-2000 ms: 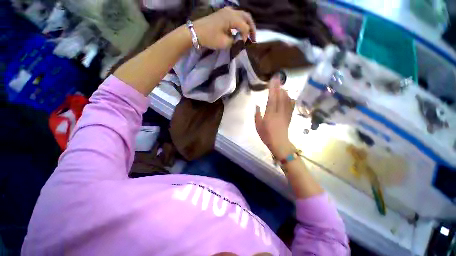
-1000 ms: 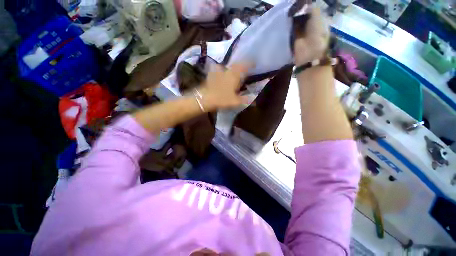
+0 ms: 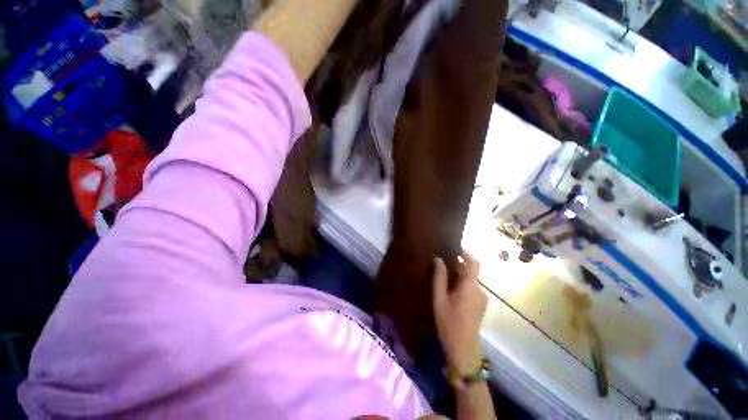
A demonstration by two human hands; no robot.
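Note:
The brown cloth [image 3: 439, 139] hangs as a long stretched panel from the top edge down over the near table edge, left of the needle area. Its white part [image 3: 402, 70] shows on its left side. My right hand [image 3: 461, 299] pinches the brown cloth's right edge near the table edge. My left hand is cut off by the top edge; only the forearm and sleeve show. The white sewing machine [image 3: 566, 197] stands right of the cloth, its lamp lit, with no cloth seen at the needle.
A slim green-and-orange tool [image 3: 597, 361] lies on the machine at lower right. A teal tray [image 3: 638, 143] is beyond the machine. A blue basket [image 3: 61, 90] and a red-and-white bag [image 3: 107, 176] are at left. Pink cloth [image 3: 562, 97] lies behind the machine.
The cloth has been lifted and stretched out lengthwise. My left arm has gone up out of the picture. My right hand has come down from the top to the near table edge.

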